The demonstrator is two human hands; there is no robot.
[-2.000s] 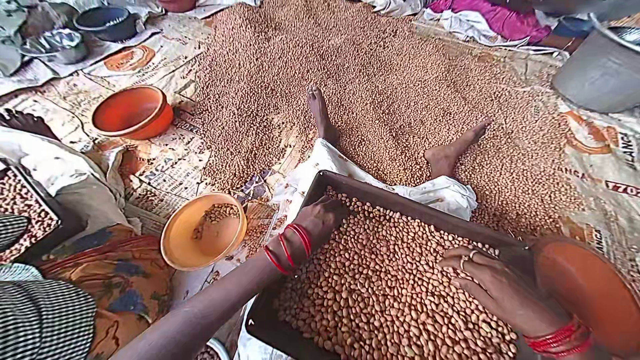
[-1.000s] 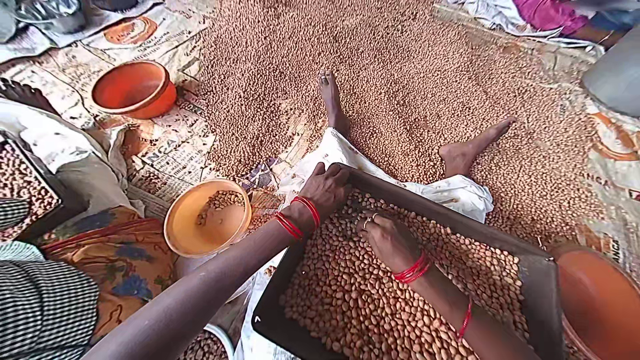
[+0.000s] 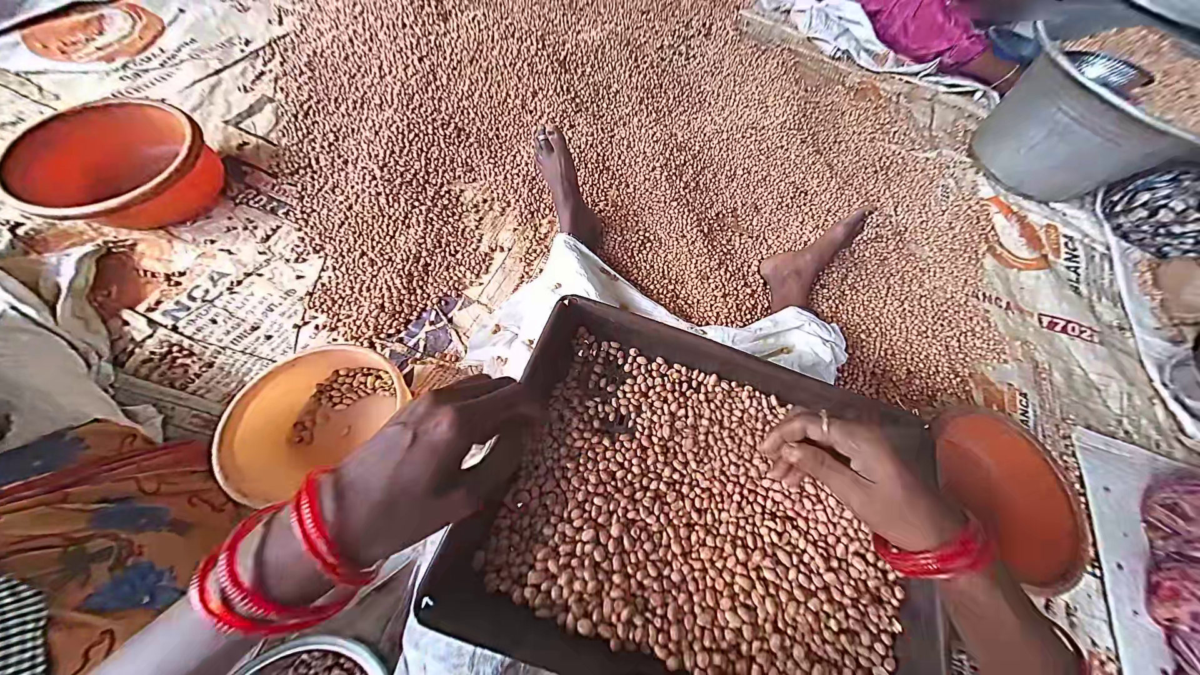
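A dark rectangular tray [image 3: 656,328] lies tilted over my lap, filled with reddish-brown nuts [image 3: 675,506] that look like shelled peanuts. My left hand [image 3: 450,450], with red bangles, is at the tray's left edge, blurred, its fingers curled; whether it holds anything is unclear. Over the right part of the nuts is my right hand [image 3: 844,459], fingers bent and a ring on one; no held nut can be made out. Just left of the tray, a yellow-orange bowl [image 3: 272,441] has some nuts in it. An orange bowl [image 3: 1012,497] stands right of the tray, partly behind my right wrist.
A wide heap of nuts [image 3: 656,141] covers the printed sacks [image 3: 234,291] around my bare feet. At the left stands an orange-red bowl [image 3: 169,187]. A grey bucket [image 3: 1069,131] is at the upper right. Another person's patterned cloth [image 3: 122,525] shows at lower left, magenta clothing [image 3: 923,33] at the top.
My right hand has moved right, away from the tray's upper left part, where it was a second ago. My left hand was inside the tray two seconds ago and is now at its left edge.
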